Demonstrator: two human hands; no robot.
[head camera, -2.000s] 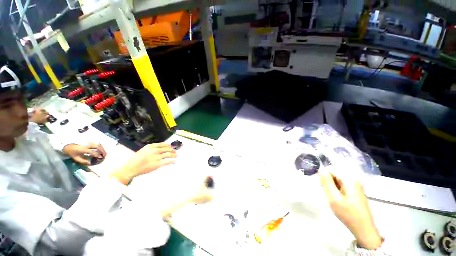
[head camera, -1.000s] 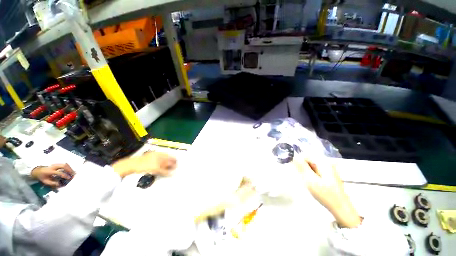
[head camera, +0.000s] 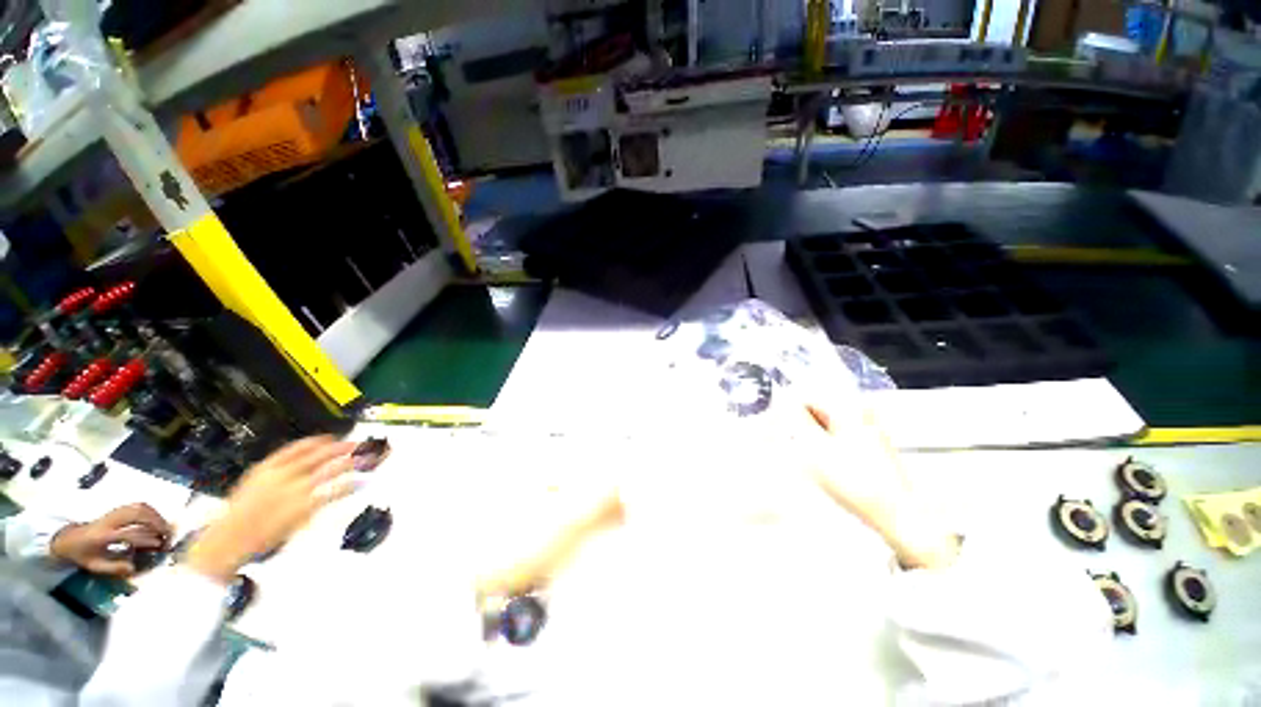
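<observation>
A crumpled clear plastic bag (head camera: 819, 362) lies on a white board, with a dark ring (head camera: 748, 388) in or under it. My right hand (head camera: 860, 477) is at the near side of the bag; its fingers are partly washed out by glare, so its grip is unclear. My left hand (head camera: 570, 536) is blurred and bleached over the white bench, with its fingertips lost in glare. A dark round piece (head camera: 521, 619) lies below my left wrist. What either hand holds cannot be told.
Round units with pale rings (head camera: 1080, 521) and a yellow spotted sheet (head camera: 1228, 521) are at right. A black compartment tray (head camera: 920, 293) and black sheet (head camera: 629, 246) lie behind. A neighbour's hand (head camera: 274, 508) is at left, near a round black unit (head camera: 368, 528) and red-handled fixtures (head camera: 152, 394).
The view has turned right and the scene has shifted left. My left hand has moved slightly left; my right hand stays beside the bag. The neighbour's hand has drawn back left. The orange tool no longer shows.
</observation>
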